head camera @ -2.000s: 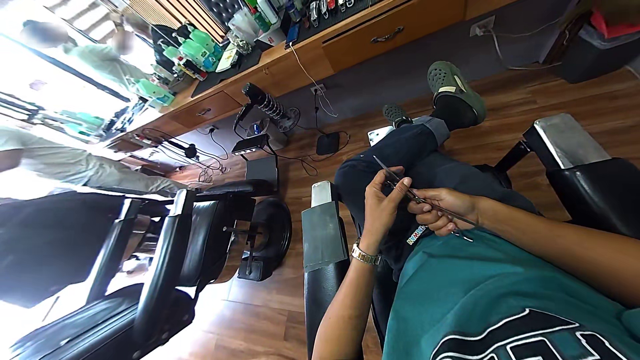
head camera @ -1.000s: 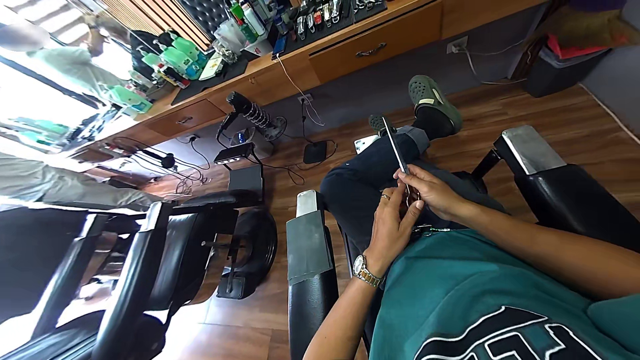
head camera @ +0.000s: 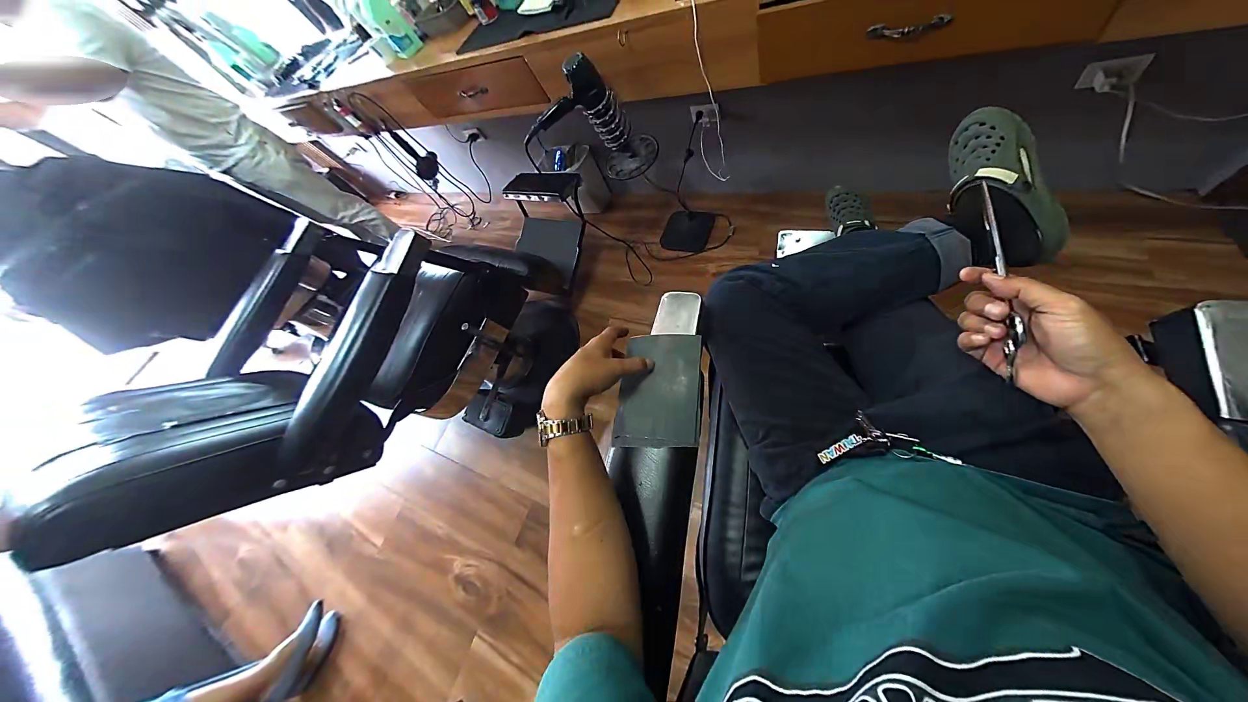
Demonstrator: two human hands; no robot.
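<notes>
My right hand (head camera: 1038, 336) holds slim metal scissors (head camera: 994, 239) above my crossed legs, the blades pointing up toward the green clog (head camera: 1009, 175) on my foot. The scissors' handles lie against my fingers and palm. My left hand (head camera: 597, 370) rests at the side of the chair's armrest (head camera: 661, 390), thumb on its grey pad and fingers apart, with nothing held. A metal watch (head camera: 564, 427) is on the left wrist. A keychain with coloured letters (head camera: 853, 447) hangs at my waist.
Another black barber chair (head camera: 331, 370) stands at left, with a person (head camera: 214, 117) behind it. A wooden counter (head camera: 643, 58) runs along the wall. Beneath it are a hair dryer (head camera: 595, 97), a router (head camera: 541, 185) and loose cables. Another person's feet (head camera: 307, 648) show at lower left.
My left hand has left the scissors and moved left to the armrest. The right hand alone now holds them, farther right. The view has shifted.
</notes>
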